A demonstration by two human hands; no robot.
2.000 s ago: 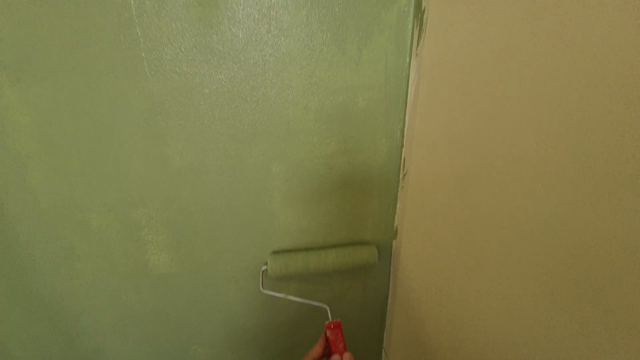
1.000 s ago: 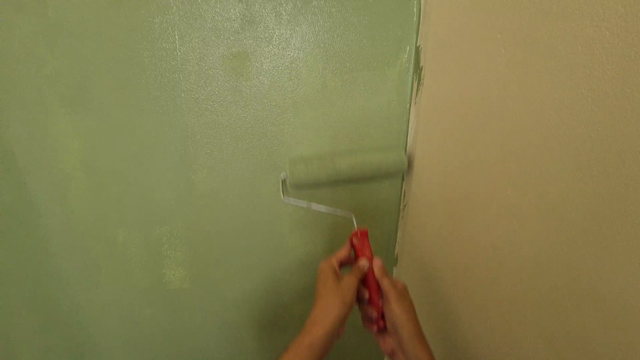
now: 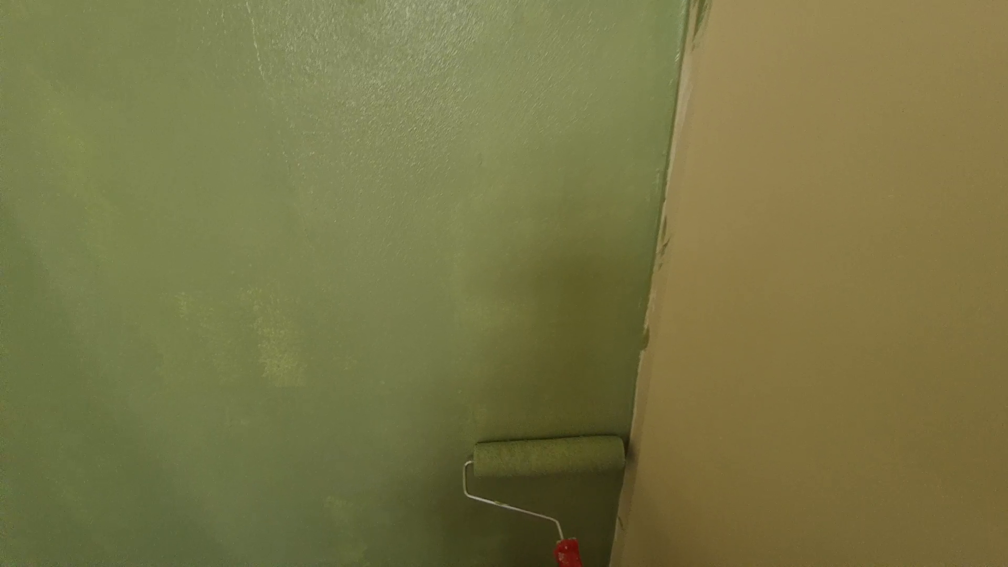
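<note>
A paint roller (image 3: pixel 549 457) with a green-coated sleeve lies against the green wall (image 3: pixel 354 236), low in the head view. Its right end is at the corner beside the beige wall (image 3: pixel 827 276). A bent metal frame (image 3: pixel 512 506) runs from the sleeve's left end down to a red handle (image 3: pixel 567 553), of which only the top shows at the bottom edge. Neither of my hands is in view; the lower part of the handle is cut off by the frame.
The two walls meet along an inside corner (image 3: pixel 647 315) that runs nearly upright, with a pale strip and green smears beside it. Lighter yellowish patches (image 3: pixel 279 339) show on the green wall at the left, and the paint shines near the top.
The roller has moved down along the corner since one second ago. Both hands, seen on the red handle then, have gone out of view below.
</note>
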